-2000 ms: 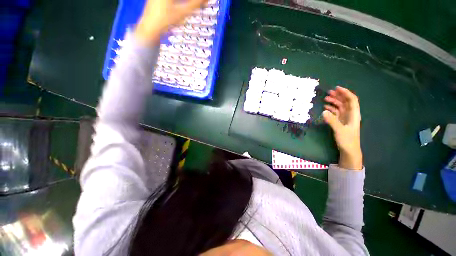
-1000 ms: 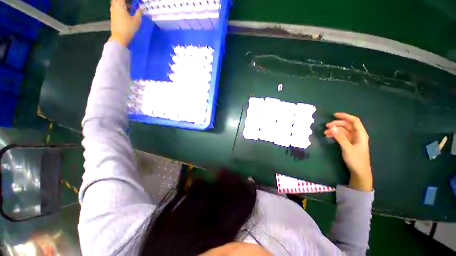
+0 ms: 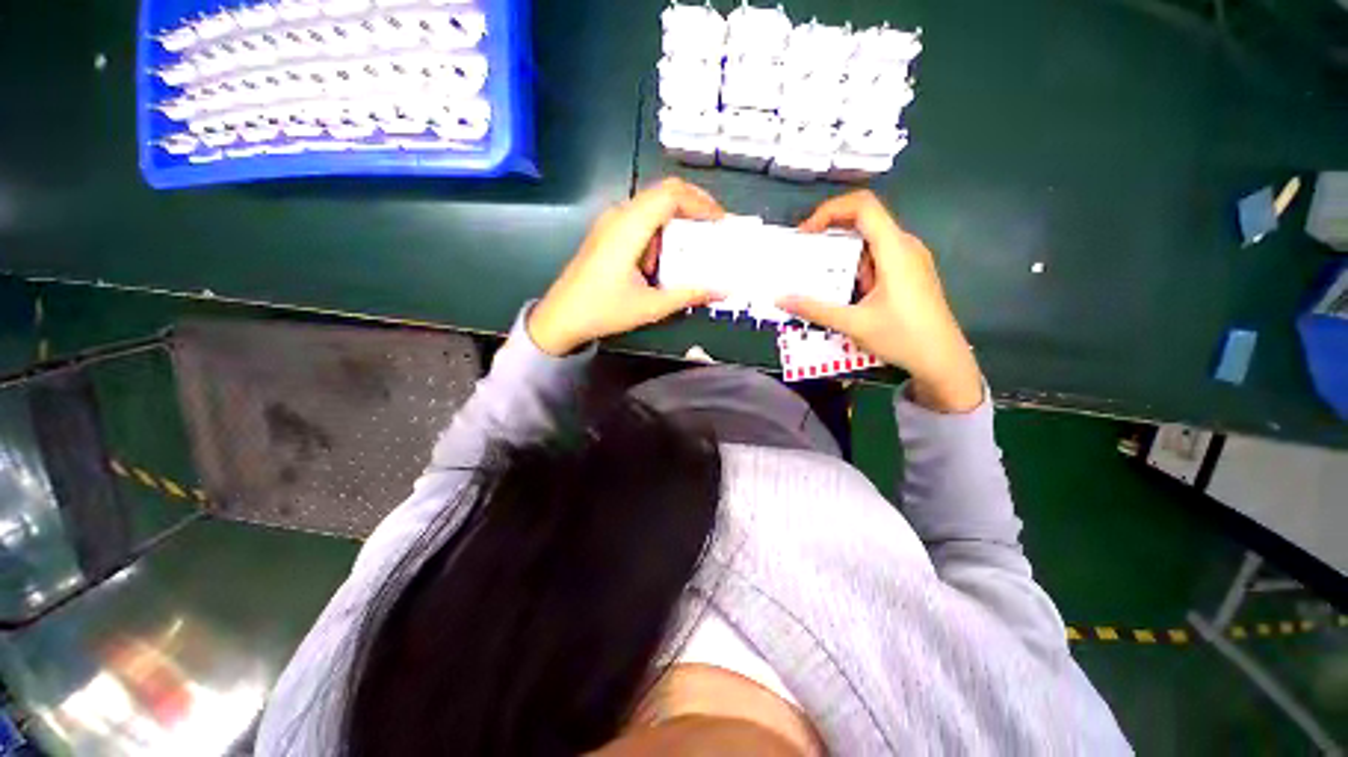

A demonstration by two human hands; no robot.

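Observation:
My left hand and my right hand hold a row of white adapter units between them, one hand at each end. The row is over the bench near its front edge, with small prongs along its near side. A block of white units stands on the bench just beyond my hands. A sticker sheet with red dots lies at the bench edge, partly hidden under the held row and my right hand.
A blue tray with rows of white units is at the upper left. At the right are a light-blue pad, a blue scrap with a pale stick, a pale container and a blue box. A metal-framed chair is below left.
My left hand has left the blue tray and come to the front of the bench. Both hands now hold a row of units. The camera view has shifted.

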